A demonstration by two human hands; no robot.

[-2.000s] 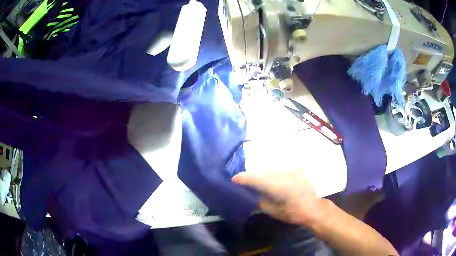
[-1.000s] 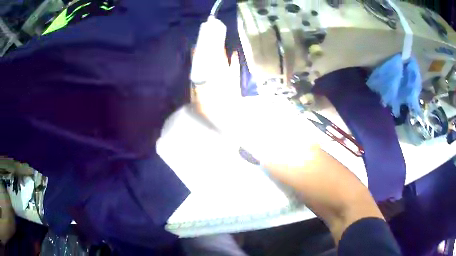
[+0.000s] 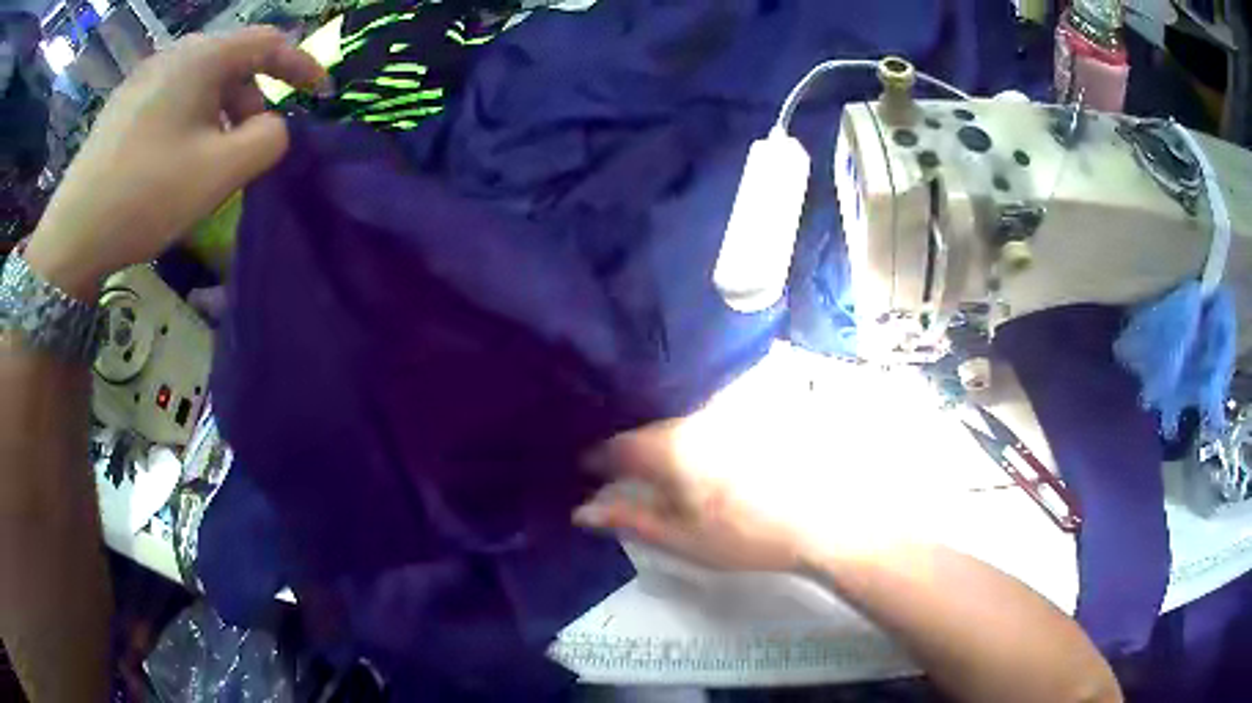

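The dark navy-purple garment fabric [image 3: 439,371] covers the left of the table and reaches behind the lamp. My left hand [image 3: 186,137] is raised at the upper left, with fingertips and thumb closed on a top edge of this cloth, which hangs from it. My right hand [image 3: 687,501] is at the cloth's right side, low over the table, slightly blurred; its fingers touch or nearly touch the cloth, and I cannot tell whether they grip it. The sewing machine [image 3: 1044,206] stands to the right, its needle area washed out by glare.
Red-handled thread snips [image 3: 1030,481] lie right of the needle. A dark cloth strip [image 3: 1098,398] runs under the arm, where a blue tassel [image 3: 1184,360] hangs. The LED lamp [image 3: 766,227] stands left of the machine head. A pink-red bottle [image 3: 1092,62] is behind.
My left hand has come into clear view at the upper left, lifting the cloth. My right hand has moved left from near the needle to the cloth. The view has shifted left and up.
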